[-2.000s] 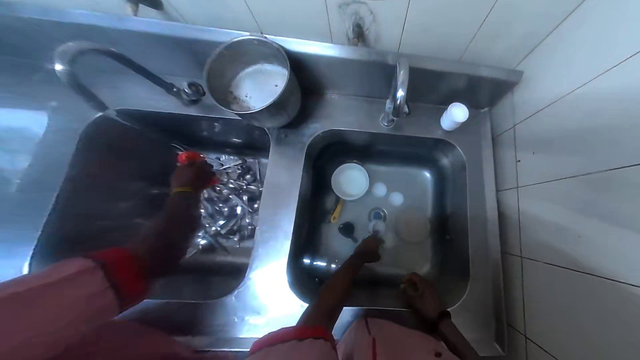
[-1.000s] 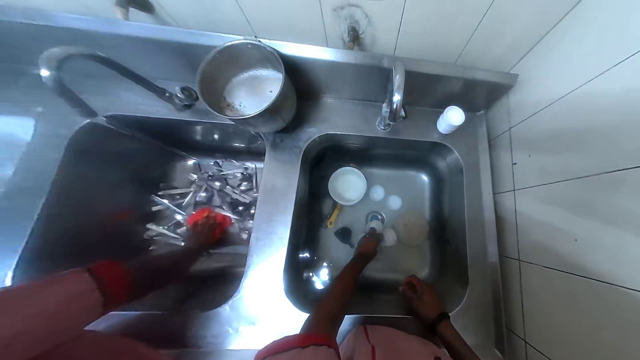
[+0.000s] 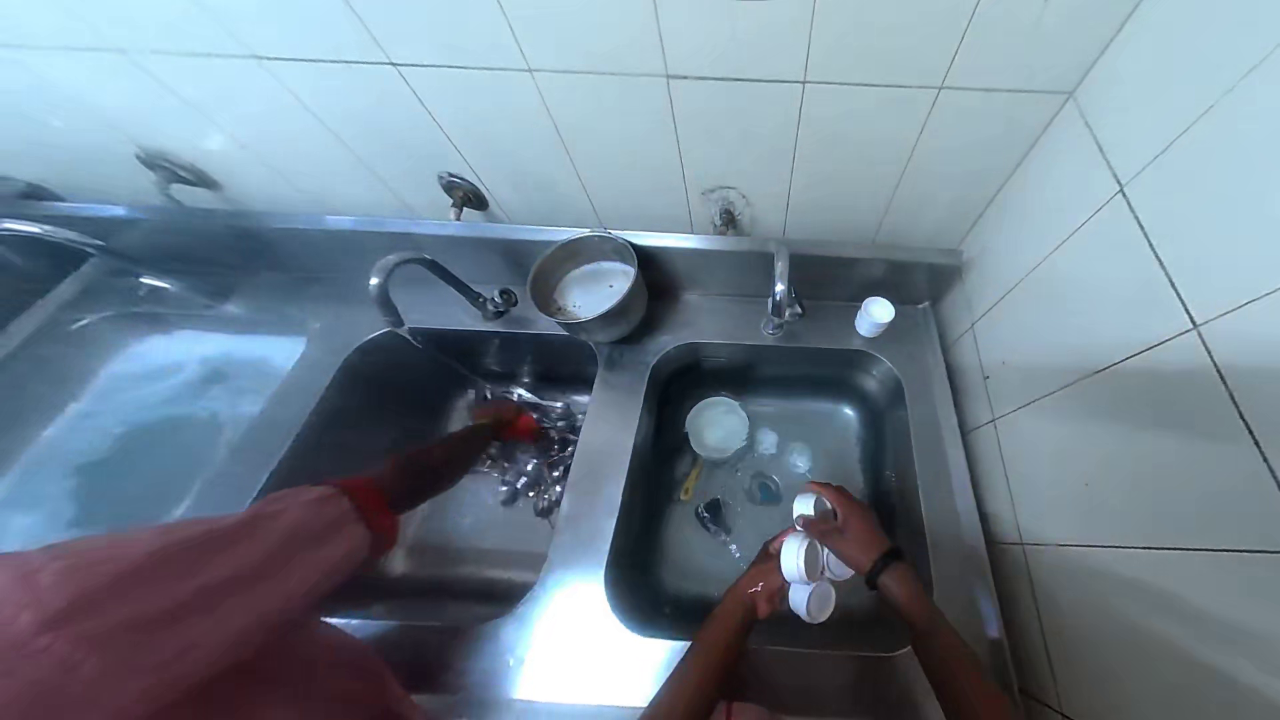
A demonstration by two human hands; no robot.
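Observation:
Over the right steel sink (image 3: 690, 620), my left hand (image 3: 764, 582) holds several small white round cups (image 3: 801, 558), bunched together. My right hand (image 3: 852, 530), with a black band at the wrist, grips another white cup (image 3: 811, 507) just above them. In the sink's water lie a white bowl (image 3: 717, 427), a yellow-handled utensil (image 3: 691, 480), a dark object (image 3: 713, 517) and two small whitish round things (image 3: 783, 450). The drain (image 3: 764, 489) is near my hands. More white cups (image 3: 875, 316) stand on the back right ledge.
At the left, a co-worker's hand (image 3: 470, 445) holds a red cloth or scrubber (image 3: 521, 427) over a heap of metal cutlery (image 3: 540, 465) in the neighbouring sink. A metal pot (image 3: 615, 318) stands between two curved taps (image 3: 430, 265) (image 3: 780, 290). Tiled wall rises at right.
My hands have come together and now hold white cups above the water; earlier my left hand was down near the drain. The co-worker's hand has shifted over the cutlery. The view has widened upward and left.

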